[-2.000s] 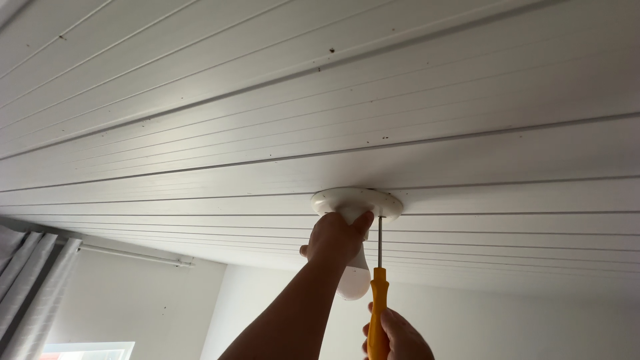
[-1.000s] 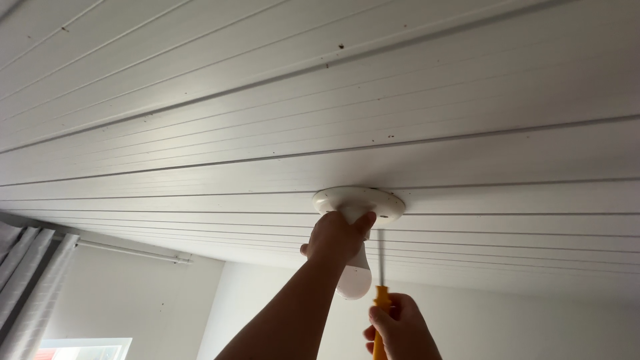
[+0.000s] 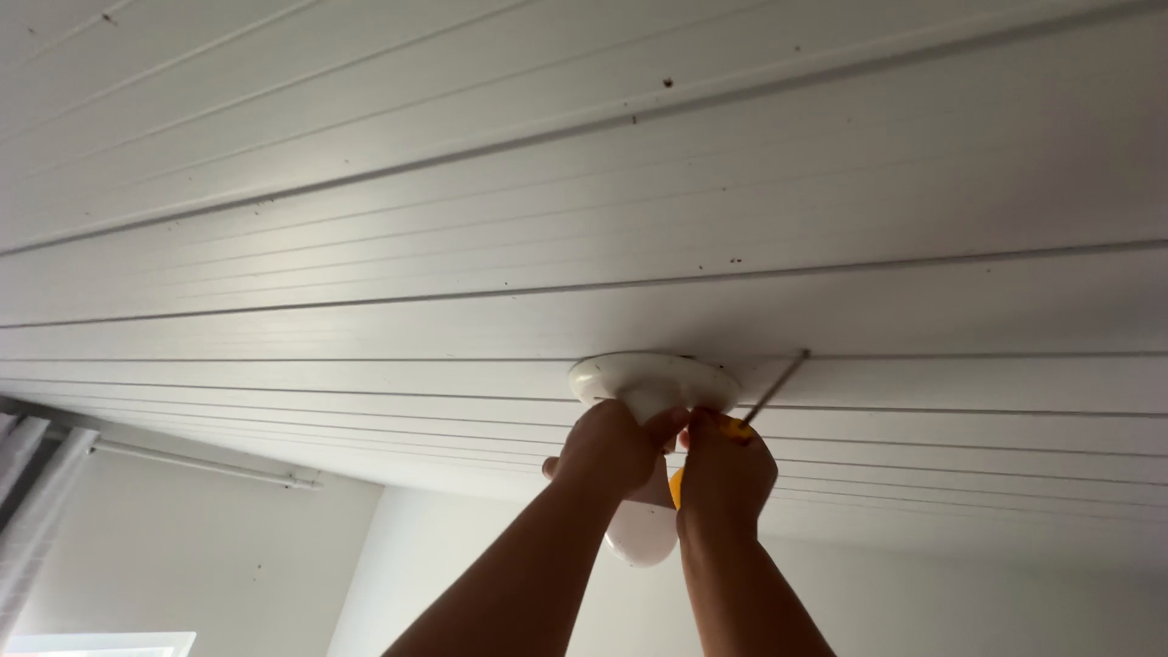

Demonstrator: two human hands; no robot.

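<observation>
A round white lamp holder base sits against the ceiling, with a white light bulb hanging below it. My left hand grips the lamp holder just above the bulb, its fingers hiding the middle of the fitting. Close beside it, my right hand is raised to the underside of the base, holding a screwdriver with a yellow handle. The screwdriver's metal shaft slants up to the right, its tip away from the base. What my right fingertips touch at the base is hidden.
White ceiling panels with dark grooves and small specks surround the fitting. At the lower left are a grey curtain, a white curtain rod on the wall, and the top of a window.
My right hand has moved up to the base beside my left hand. The screwdriver, upright under the base in the earlier frames, is now tilted to the right. My left hand stays on the lamp holder.
</observation>
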